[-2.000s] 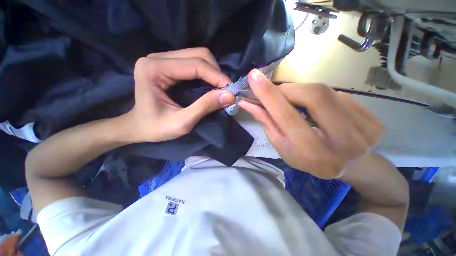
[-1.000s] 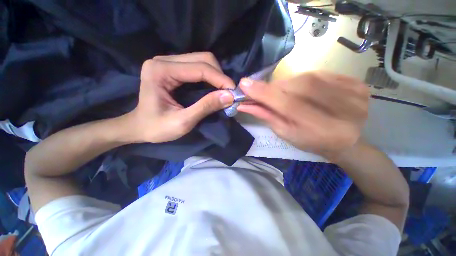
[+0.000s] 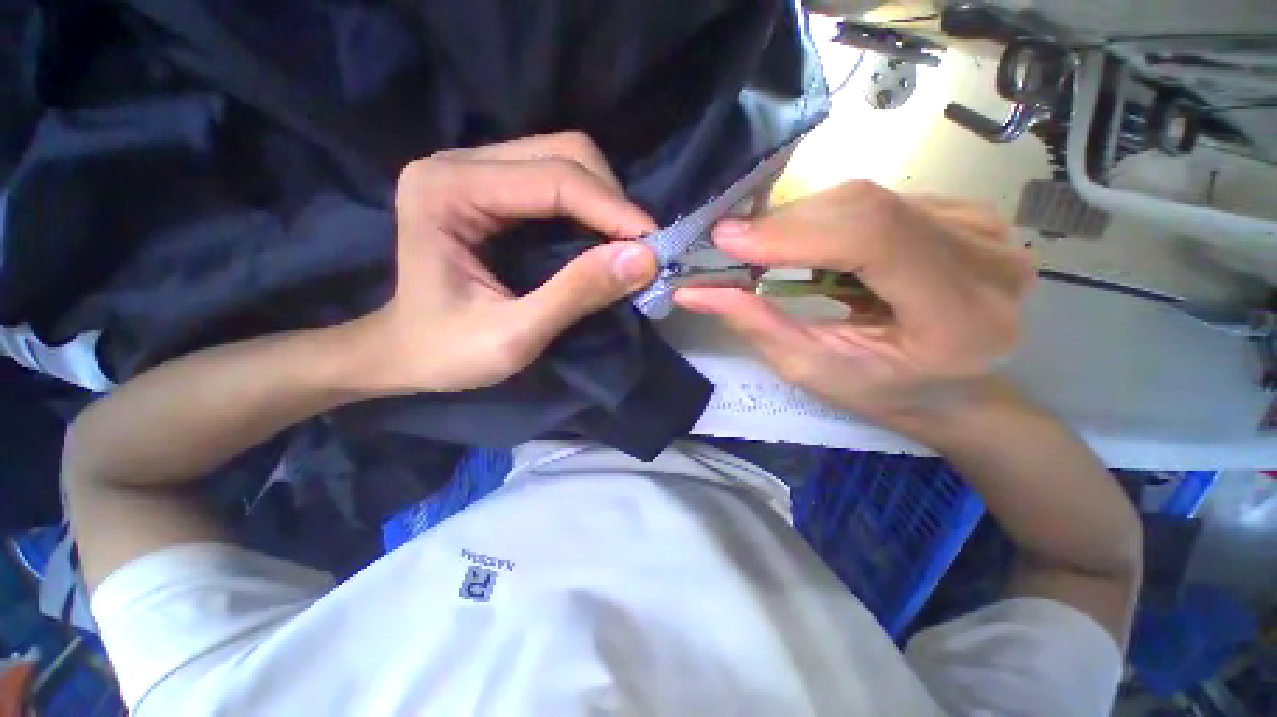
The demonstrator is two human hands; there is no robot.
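A dark navy garment [image 3: 350, 112] fills the left and upper left. A light grey-blue patterned strip [image 3: 700, 220] runs along its edge. My left hand [image 3: 518, 266] pinches the strip's lower end between thumb and forefinger. A pointed dark flap [image 3: 651, 399] hangs below it. My right hand [image 3: 882, 287] is slightly blurred and holds thread snips [image 3: 805, 284] in its palm, with a pale green-yellow part showing. The metal tips are at the strip, beside my left thumb. The handle end is hidden in the hand.
The cream machine bed [image 3: 896, 140] is at the upper right, with metal machine parts [image 3: 1029, 91] above it. Its white front edge [image 3: 1106, 378] carries a printed scale. Blue plastic crates [image 3: 875, 525] are below. A white cloth edge [image 3: 53, 346] shows at the far left.
My right hand has opened a little, so the snips and more of the patterned strip now show. My left hand keeps its pinch in nearly the same place.
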